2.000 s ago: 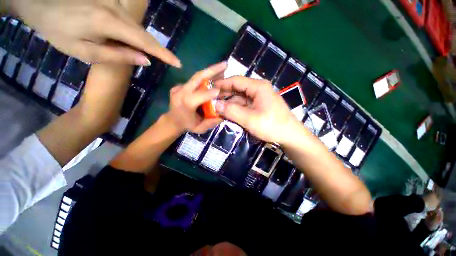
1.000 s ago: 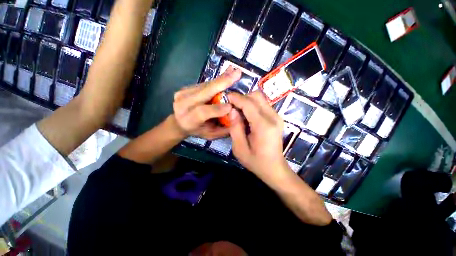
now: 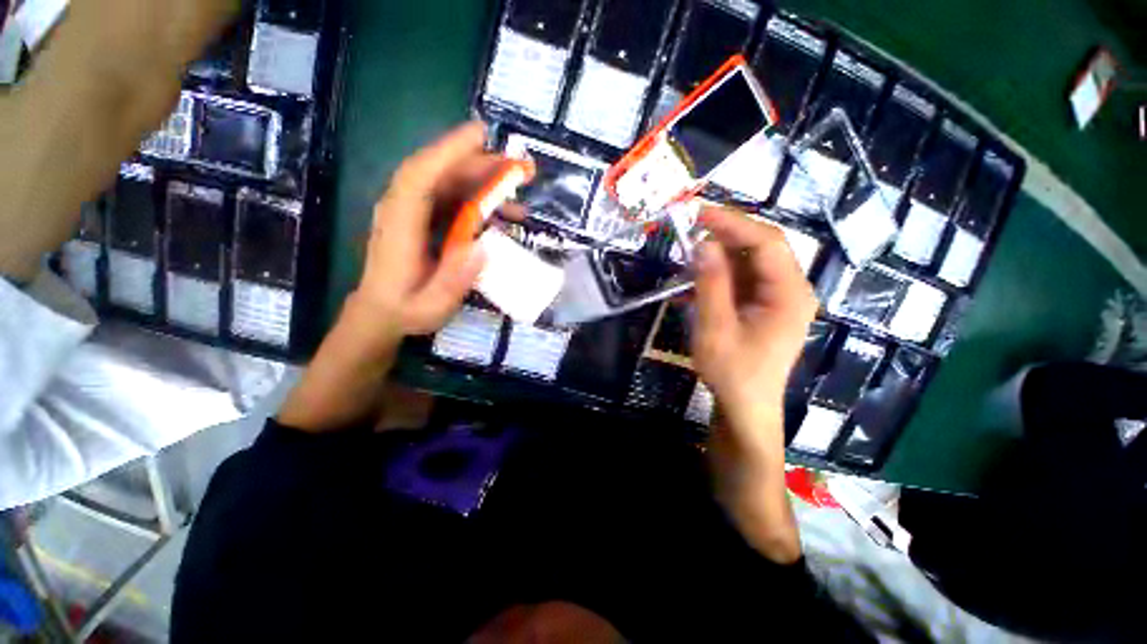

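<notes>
My left hand (image 3: 421,239) holds a red-orange phone body (image 3: 486,205) nearly edge-on, between thumb and fingers, above the near-left part of the parts tray (image 3: 579,376). My right hand (image 3: 742,289) pinches one end of a thin front cover (image 3: 604,287), which has a dark window and a pale lower part. The cover is tilted, its pale end close to my left thumb. A red-edged phone body (image 3: 704,132) with a dark screen lies across the tray pockets just beyond my hands. A loose clear-looking frame (image 3: 849,189) lies on the tray to its right.
Another filled tray (image 3: 315,189) stands at the left. Another person's forearm (image 3: 88,126) reaches in at upper left. The bench is green (image 3: 396,63) with a pale edge strip (image 3: 1082,220). A red-edged phone part (image 3: 1093,88) lies at far upper right. A dark-sleeved person (image 3: 1082,428) is at the right.
My hands have moved apart. The red-orange body stays in my left hand and turns, while my right hand now holds the front cover. The other person's arm has shifted further left.
</notes>
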